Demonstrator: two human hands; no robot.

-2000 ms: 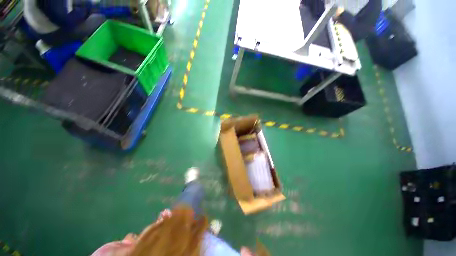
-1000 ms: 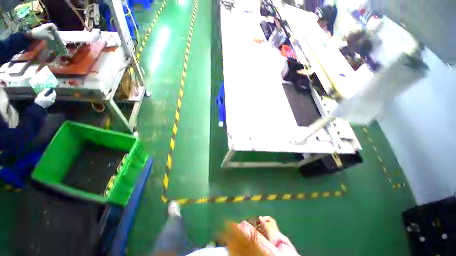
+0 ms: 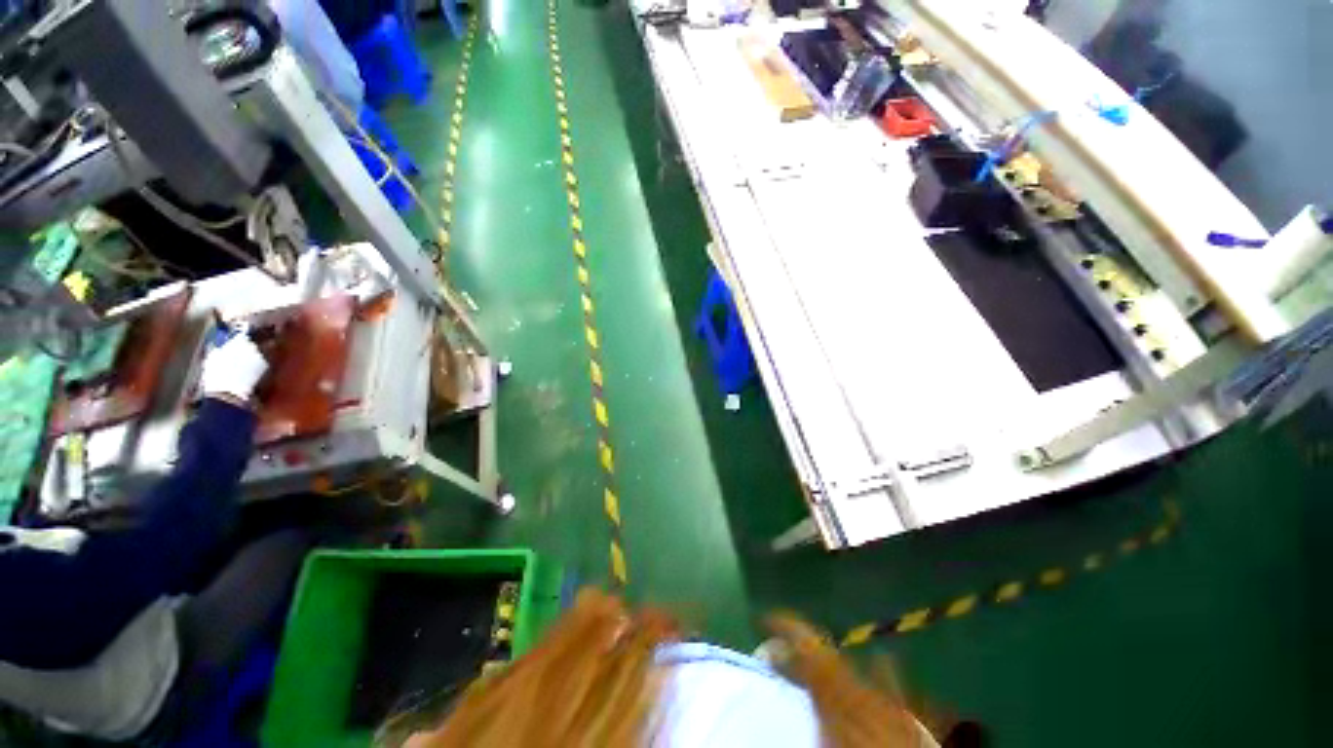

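Neither of my hands can be made out. Brown hair and a pale blue-white thing (image 3: 735, 704) fill the bottom edge. Nearest in front is a long white bench (image 3: 797, 219), running away from me at centre right. On it lie a black mat (image 3: 1031, 314), a black bin-like object (image 3: 950, 183), a small red tray (image 3: 908, 117) and a brown strip (image 3: 778, 81). A green crate (image 3: 314, 643) with a dark inside and yellow-marked pieces stands at lower left.
At left, a seated person's white-gloved hand (image 3: 234, 368) is over a red-brown plate (image 3: 312, 365) on a machine table. Yellow-black tape (image 3: 592, 358) runs along the green floor. A blue stool (image 3: 724, 333) stands beside the bench.
The view has moved forward and turned. The bench looks closer, and the green crate sits lower. The open cardboard box and the skin-toned hand at the bottom edge no longer show.
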